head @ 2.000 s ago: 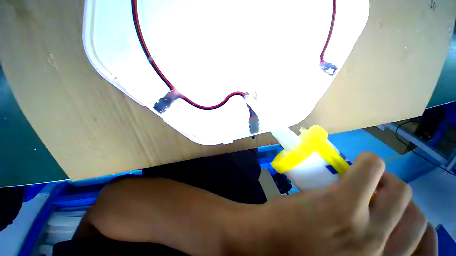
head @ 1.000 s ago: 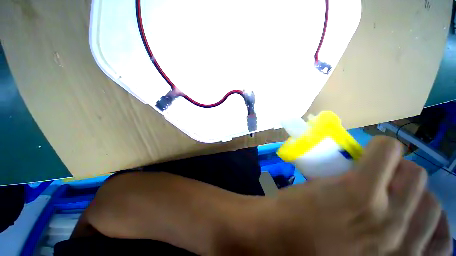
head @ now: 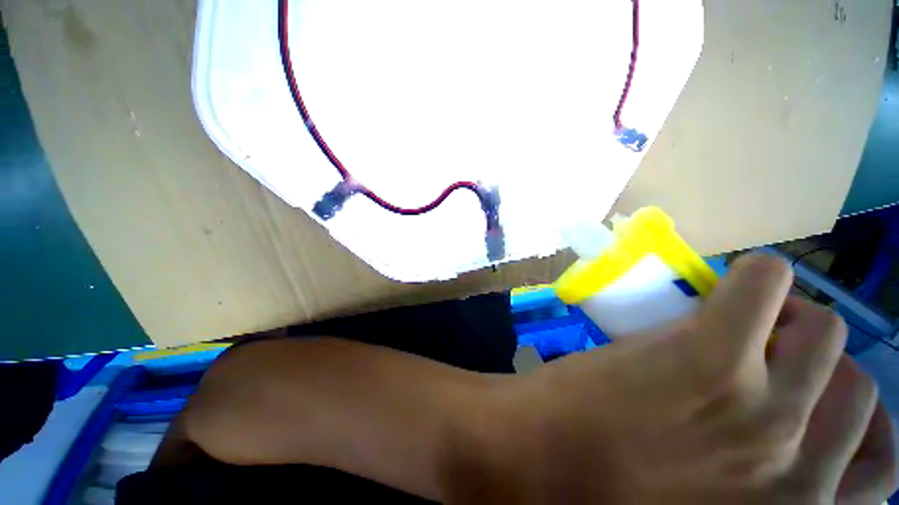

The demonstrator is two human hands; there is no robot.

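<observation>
My bare left hand (head: 690, 395) reaches in from the lower left and is closed around a white cartridge (head: 641, 301) in a yellow caulking gun frame (head: 626, 258). The pale nozzle (head: 588, 239) points up and left beside the panel's lower right edge; its tip blurs into the glare. The white panel (head: 232, 118) carries a dark-red and black wire (head: 317, 138). Grey strips sit at the lower left (head: 332, 199), bottom (head: 495, 242) and right edge (head: 632, 138). The gun's rear is hidden. My right hand is out of the picture.
A tan cardboard sheet (head: 108, 148) lies under the panel, with green surface (head: 59, 266) at the left. Blue framing (head: 123, 395) and white items (head: 118, 454) are at the lower left. A pale metal frame (head: 848, 296) stands at the right.
The gun and my left hand have moved up and right, so the nozzle is away from the bottom strip. A smear now shows at the wire's end above that strip. The view has shifted slightly.
</observation>
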